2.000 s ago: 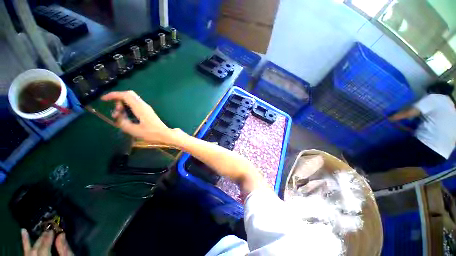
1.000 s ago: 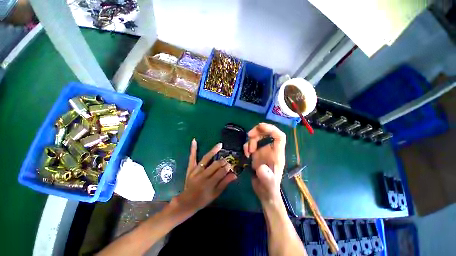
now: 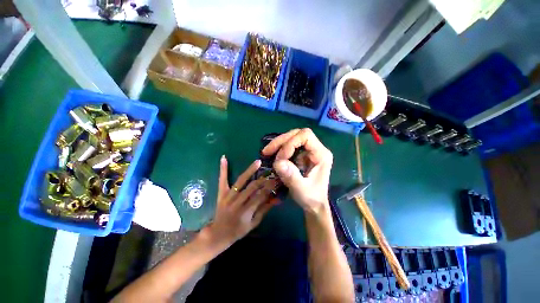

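A black lock housing (image 3: 269,139) lies on the green bench in front of me, mostly hidden under both hands. Bits of its brass-coloured mechanism show between the fingers. My left hand (image 3: 240,204), with a ring on one finger, holds the housing from the left with its fingers over the lower part. My right hand (image 3: 305,168) is over the housing's right side, thumb and forefinger bent close together. Whether something small is between its fingertips is hidden.
A blue bin of lock cylinders (image 3: 127,177) stands left, beside white cloth (image 3: 155,207) and wire rings (image 3: 194,194). Parts bins (image 3: 278,105) and a grease pot (image 3: 379,97) stand behind. A hammer (image 3: 382,239) and dark-handled pliers (image 3: 344,222) lie right, near a crate of black housings (image 3: 379,278).
The view has swung back left from the crate side. My right hand has returned from near the grease pot to the housing. The small black piece it showed a second ago is now hidden.
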